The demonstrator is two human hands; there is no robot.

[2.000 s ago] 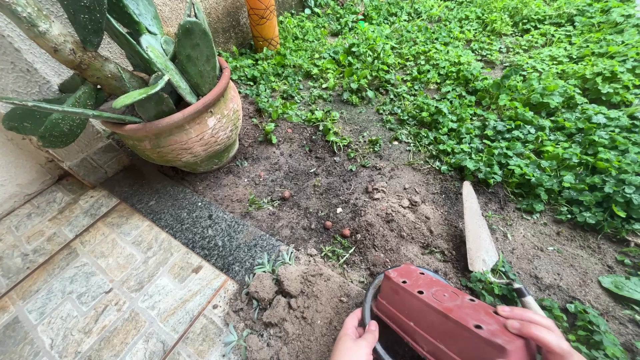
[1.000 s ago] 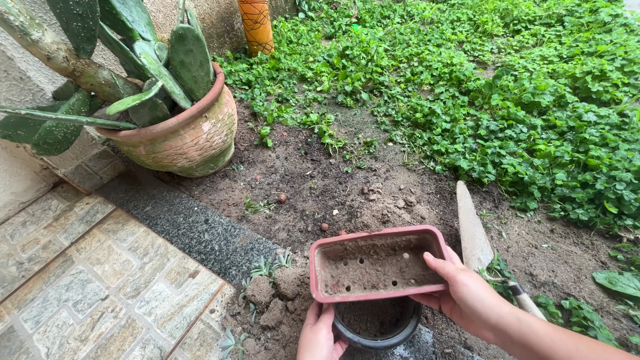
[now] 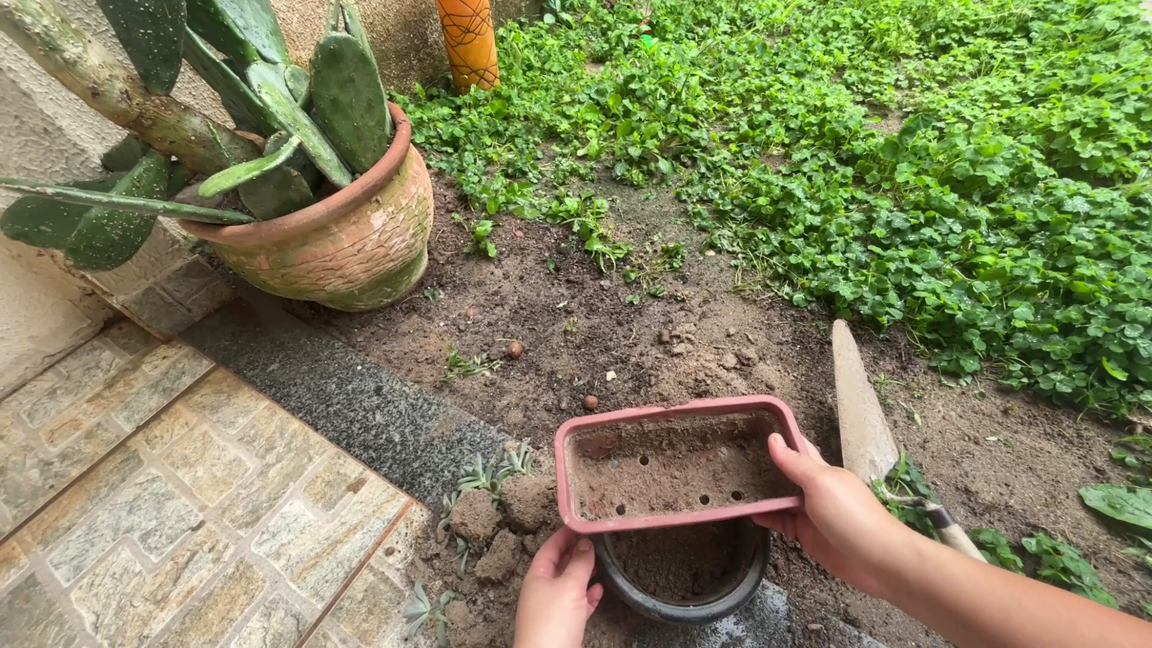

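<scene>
A rectangular reddish plastic planter (image 3: 670, 468) is held upright enough to show its soil-dusted inside and several drainage holes. My right hand (image 3: 823, 504) grips its right end, thumb over the rim. At the lower left corner, my left hand (image 3: 560, 589) has thumb and fingers at the rim. Partly under the planter, a round black pot (image 3: 684, 612) with soil in it sits on the ground. Left of the pot lie soil clumps (image 3: 504, 522) with small succulents (image 3: 486, 472). A trowel (image 3: 864, 405) lies on the soil to the right, its blade pointing away.
A large clay pot (image 3: 342, 243) with a cactus (image 3: 346, 108) stands at upper left by the wall. Stone-patterned tiles (image 3: 198, 504) and a granite strip (image 3: 360, 396) border the soil. Low green plants (image 3: 810, 153) cover the upper right, near an orange post (image 3: 468, 40).
Two seconds ago the planter was tipped over with its underside showing; it has been turned so its inside faces me. Since one second ago it has barely moved.
</scene>
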